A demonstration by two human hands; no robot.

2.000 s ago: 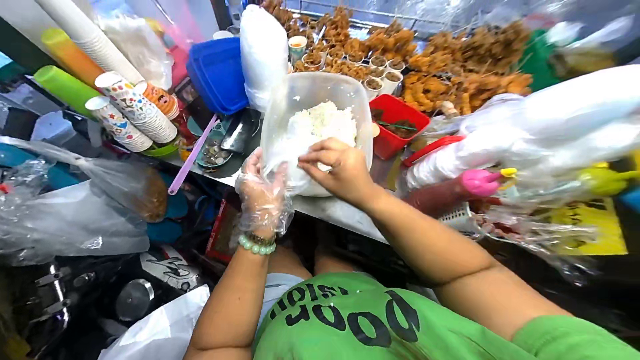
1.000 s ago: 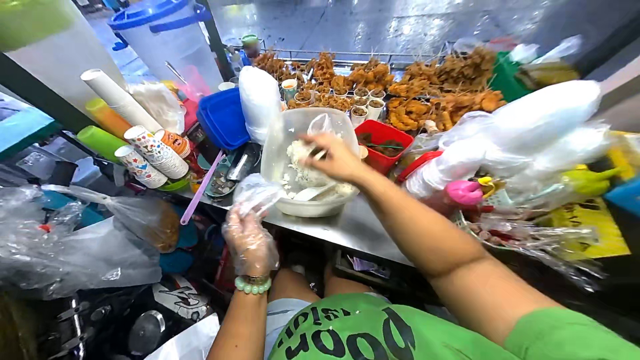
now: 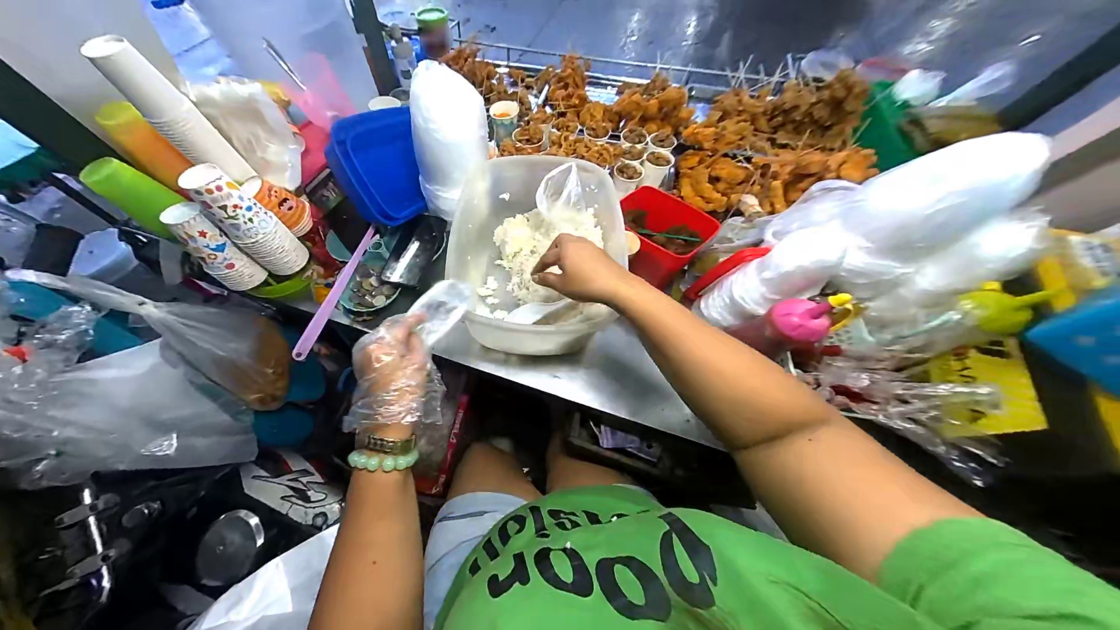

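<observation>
A translucent plastic tub with white cooked rice stands at the counter's edge. My right hand is bare and hangs over the rice with its fingers bent together; whether they touch rice or hold anything is hidden. Left of the tub, my left hand, in a clear plastic glove, grips a small clear plastic bag by thumb and fingers. A white spoon or scoop lies in the front of the tub. Another clear bag with whitish contents rests against the rice at the back.
Fried food on sticks and filled cups stand behind the tub. A red container is close on its right, with plastic-bagged cups beyond. At left are a blue lid, stacked paper cups, a purple stick and a coin dish.
My hands were close together over the tub's front two seconds ago; now they are apart, with the left hand beside the tub. A clear bag now shows at the back of the rice.
</observation>
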